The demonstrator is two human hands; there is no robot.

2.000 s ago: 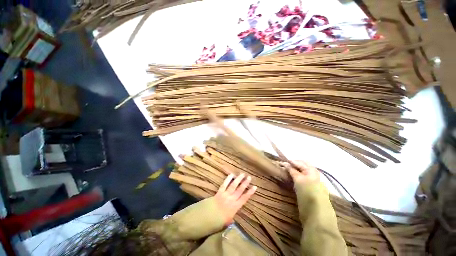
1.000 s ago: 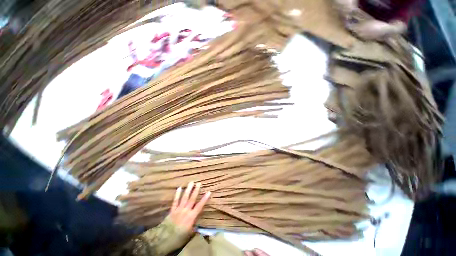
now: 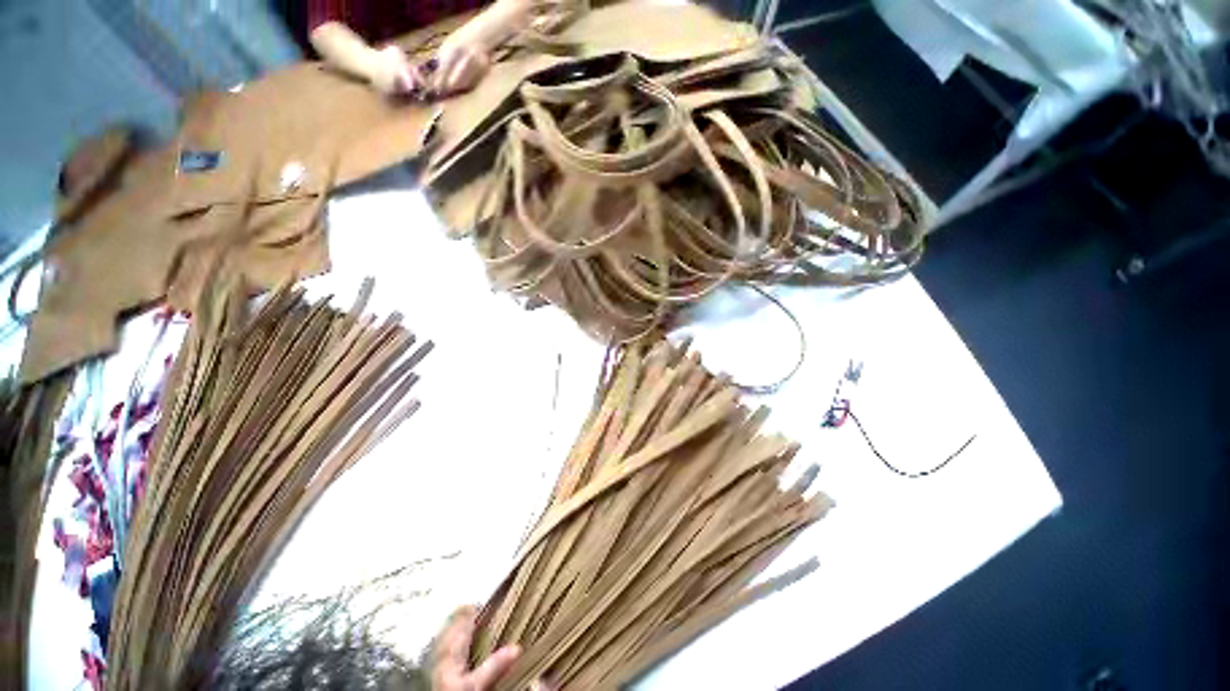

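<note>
A thick bundle of brown straps [image 3: 648,520] lies on the table in front of me, its ends fanned to the upper right. My left hand [image 3: 475,656] is at the bottom edge, closed around the left side of this bundle; the hand is partly cut off. My right hand is not in view. Small thread snips with red and white parts [image 3: 838,412] lie on the table right of the bundle, with a thin dark cord [image 3: 906,474] curling from them.
A second strap bundle [image 3: 250,459] lies to the left, beside red-and-white patterned cloth [image 3: 92,513]. Looped straps [image 3: 648,203] pile up at the back over brown panels [image 3: 290,135]. Another person's hands [image 3: 438,70] are at the far side. The white table [image 3: 931,392] has its edge at right.
The view has swung to the right, bringing the snips and looped straps nearer the middle. My left hand, earlier spread flat on the straps, now closes around the bundle's side. My right hand has left view.
</note>
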